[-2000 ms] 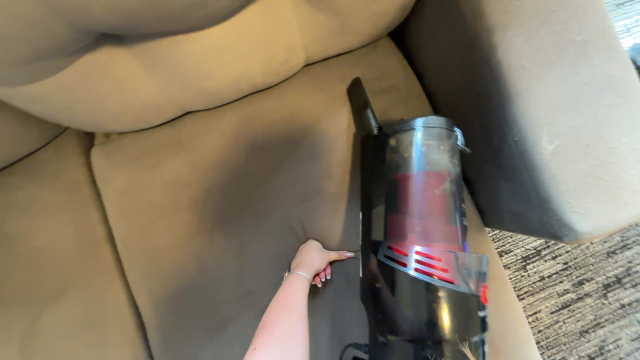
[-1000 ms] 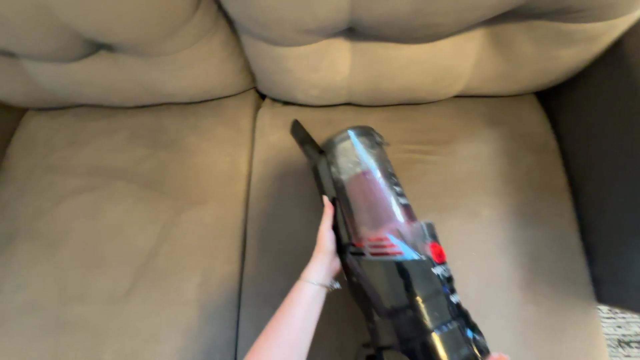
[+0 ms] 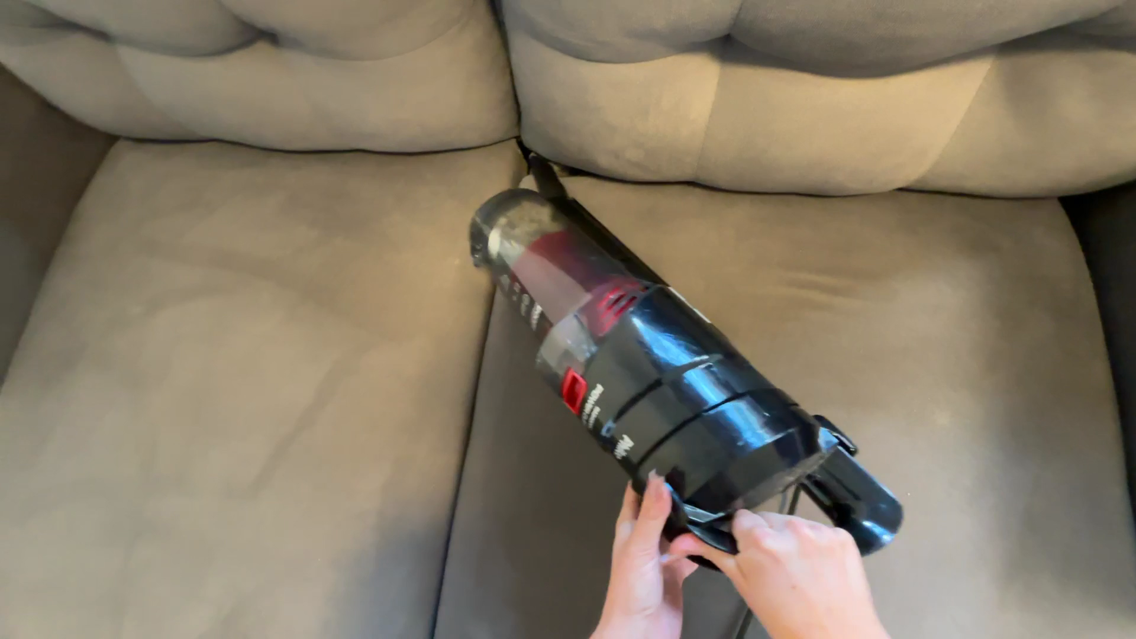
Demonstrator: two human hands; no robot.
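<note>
A black handheld vacuum cleaner (image 3: 701, 382) with a clear dust bin (image 3: 550, 257) lies slantwise over the sofa seat. Inside the bin are a red part and grey dust at the far end. Its narrow black nozzle (image 3: 546, 177) points into the gap where the seat and back cushions meet. Both hands are at the near end of the vacuum. My left hand (image 3: 646, 550) holds the black handle from the left, fingers up against the body. My right hand (image 3: 790, 564) is closed around the same handle, thumb toward the left hand.
Two beige seat cushions (image 3: 222, 355) meet at a dark seam left of the vacuum. Tufted back cushions (image 3: 825, 115) rise behind them. Sofa arms stand at the left (image 3: 44, 177) and right (image 3: 1105, 266) edges. A dark cord (image 3: 745, 617) hangs below the vacuum.
The vacuum has turned so its nozzle points up-left into the cushion gap. My left hand has moved from the body's side to the handle; my right hand now shows fully. The view has shifted left.
</note>
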